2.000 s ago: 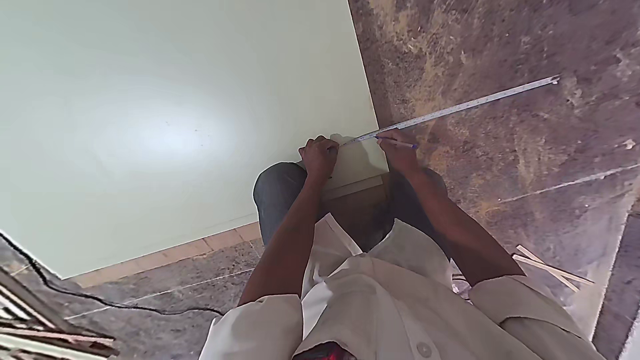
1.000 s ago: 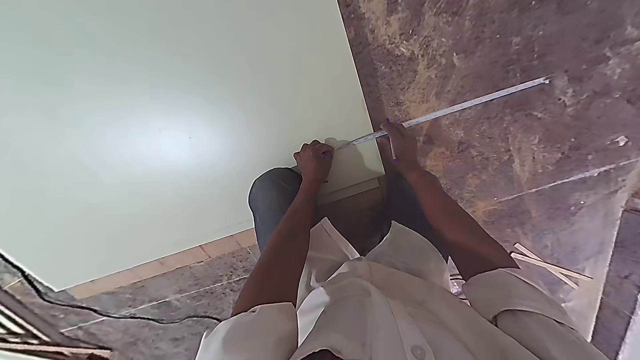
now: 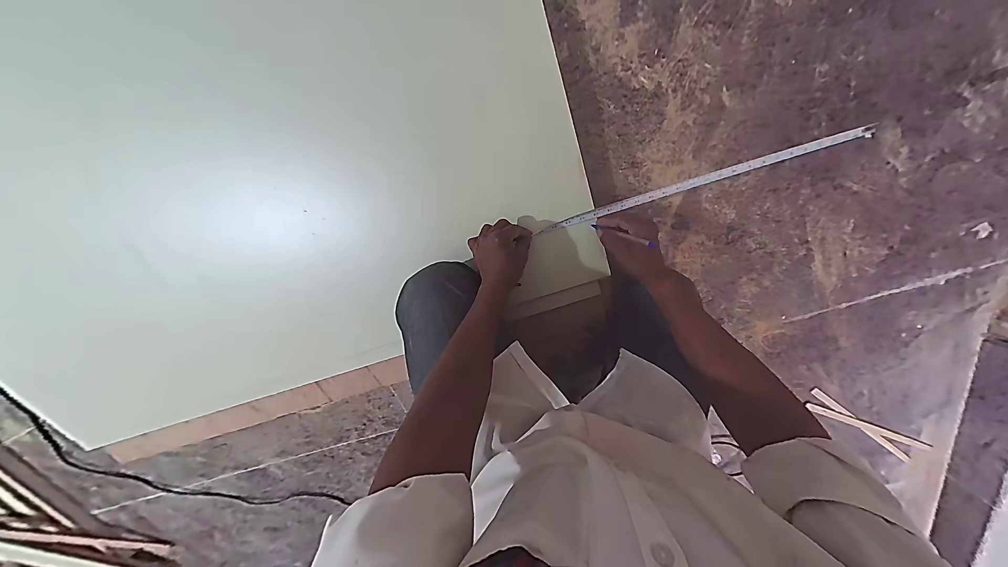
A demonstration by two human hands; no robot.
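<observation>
A large pale green sheet panel (image 3: 354, 157) lies before me, its near right corner between my knees. My left hand (image 3: 502, 250) rests on the panel, its fingers closed at the near end of a white tape measure (image 3: 732, 169); the tape's case cannot be made out. The blade crosses the panel's right edge and sticks out over the floor. In my right hand (image 3: 634, 246) is a blue pen (image 3: 630, 236), its tip close to the panel's edge, just under the blade.
Stained dark floor (image 3: 787, 236) spreads to the right. Thin wood strips (image 3: 866, 424) lie crossed at lower right. A black cable (image 3: 197, 492) runs along the floor at lower left, beside a stack of strips (image 3: 71, 539). Pale boards (image 3: 299, 400) show under the panel's near edge.
A second ago my right hand was at the tape blade by the panel's edge; now it is just below the blade with the pen plainly showing. My left hand has stayed about where it was.
</observation>
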